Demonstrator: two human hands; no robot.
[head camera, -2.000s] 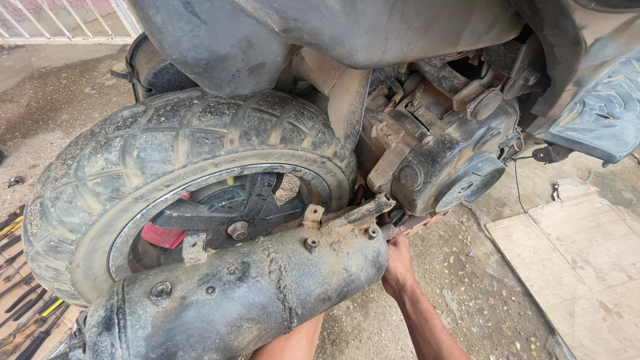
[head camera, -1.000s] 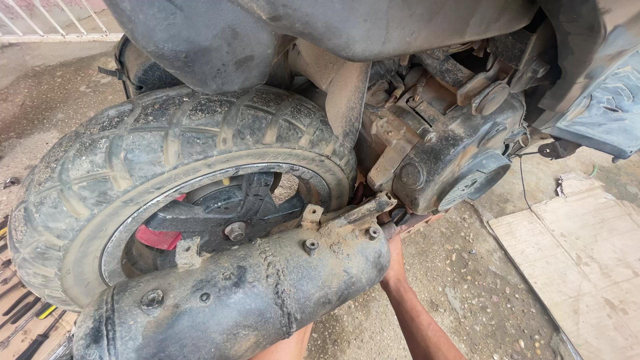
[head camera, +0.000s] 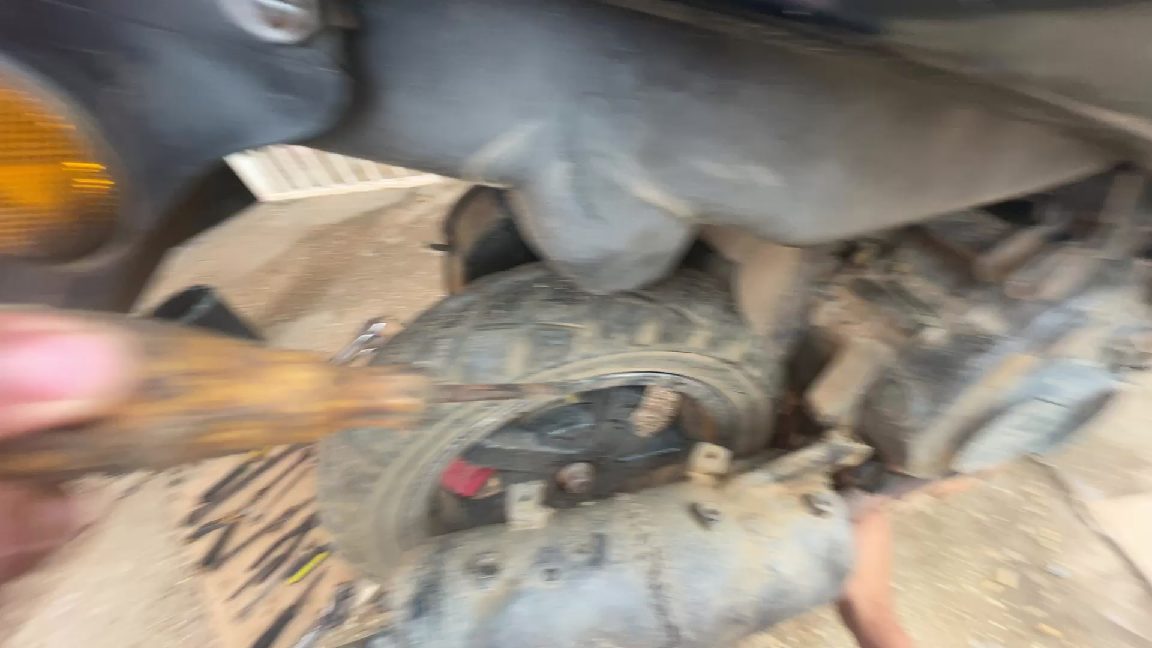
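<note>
Close to the camera at the left edge, my left hand (head camera: 54, 378) grips the worn yellow-brown handle of a screwdriver (head camera: 360, 400); its shaft points right, in front of the tire. Near the right end of a dirty metal exhaust muffler (head camera: 630, 585), my right hand (head camera: 868, 513) is mostly hidden; only the wrist and forearm show clearly. Behind the muffler stands a scooter's rear wheel (head camera: 576, 477) with a dusty, chunky tire (head camera: 540, 324). The engine (head camera: 909, 387) lies right of the wheel, above my right hand. Motion blurs the view.
Dark body panels (head camera: 630, 117) hang over the wheel, with an orange signal lens (head camera: 54, 171) at upper left. Several hand tools (head camera: 261, 531) lie on cardboard (head camera: 211, 576) at lower left. A white barred gate (head camera: 315, 171) stands behind.
My left hand with the screwdriver has come up into view at left; earlier a forearm showed below the muffler. The view has swung left and drawn back. My right arm stays by the muffler's end.
</note>
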